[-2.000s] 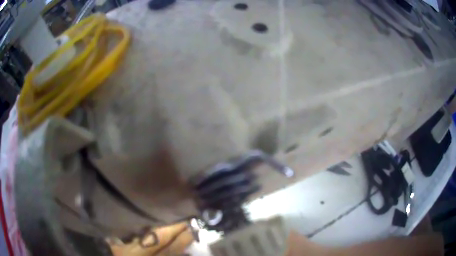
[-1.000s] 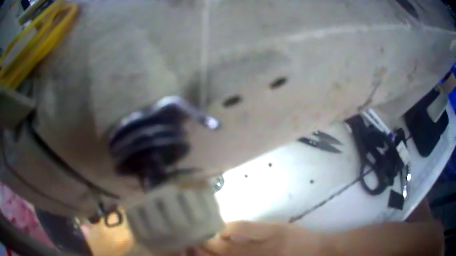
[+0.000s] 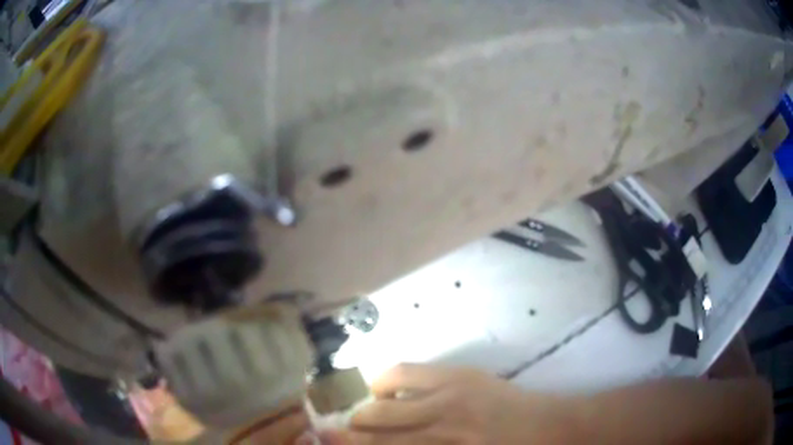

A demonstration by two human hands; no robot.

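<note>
The cream sewing machine head (image 3: pixel 522 130) fills much of the view. Its dark tension dial (image 3: pixel 204 261) sits above a pale ribbed guard (image 3: pixel 239 365). My right hand (image 3: pixel 452 404) reaches in from the lower right, with its fingertips beside the needle area under bright glare. Whether it pinches anything is unclear. My left hand (image 3: pixel 274 429) shows only as a skin-coloured sliver below the guard, cut off by the bottom edge; its grip is hidden. Pink fabric (image 3: pixel 26 374) lies at the lower left. The needle is hidden.
Thread snips (image 3: pixel 543 239) lie on the white table (image 3: pixel 574 348). Black-handled scissors (image 3: pixel 643 287) lie to their right among thin silvery tools. A flat black item (image 3: pixel 739 209) is near the table's right edge. Yellow loops (image 3: pixel 48 87) hang at the upper left.
The view has shifted, so the dial and guard appear farther left. My right hand's fingers now show more clearly beside the guard. The snips are in fuller view.
</note>
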